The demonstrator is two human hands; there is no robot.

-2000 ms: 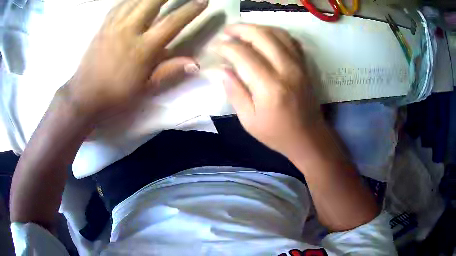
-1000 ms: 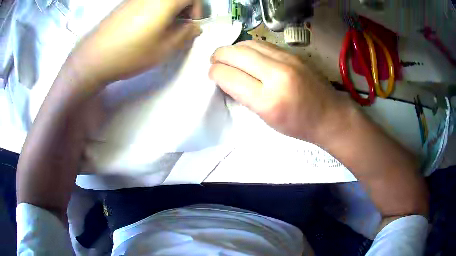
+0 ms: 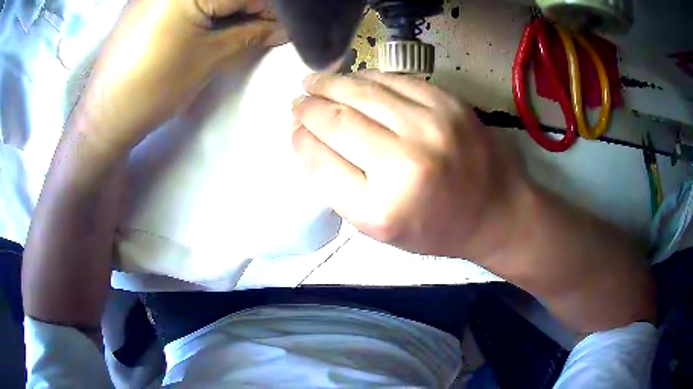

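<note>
A white garment piece (image 3: 205,190), overexposed and wrinkled, lies between my forearms and runs up to the dark, blurred sewing machine head (image 3: 319,30) at top centre. My left hand (image 3: 216,34) is at the upper left on the cloth's far edge; its fingertips are hidden near the machine head and the frame's top. My right hand (image 3: 380,140) is right of the cloth, fingers together and fingertips on it just below the machine head; its thumb is hidden. The needle area is not visible.
A ribbed cream knob (image 3: 406,57) is just beyond my right hand. Scissors with red (image 3: 542,114) and yellow-orange handles lie on a red patch at right. A thin pointed tool (image 3: 653,175) and a pale bundle (image 3: 674,220) are at far right. More pale cloth (image 3: 19,175) is at far left.
The dark machine head now shows large at top centre. My right hand has shifted slightly left and down, onto the cloth. My left hand has moved left, its fingers now partly hidden.
</note>
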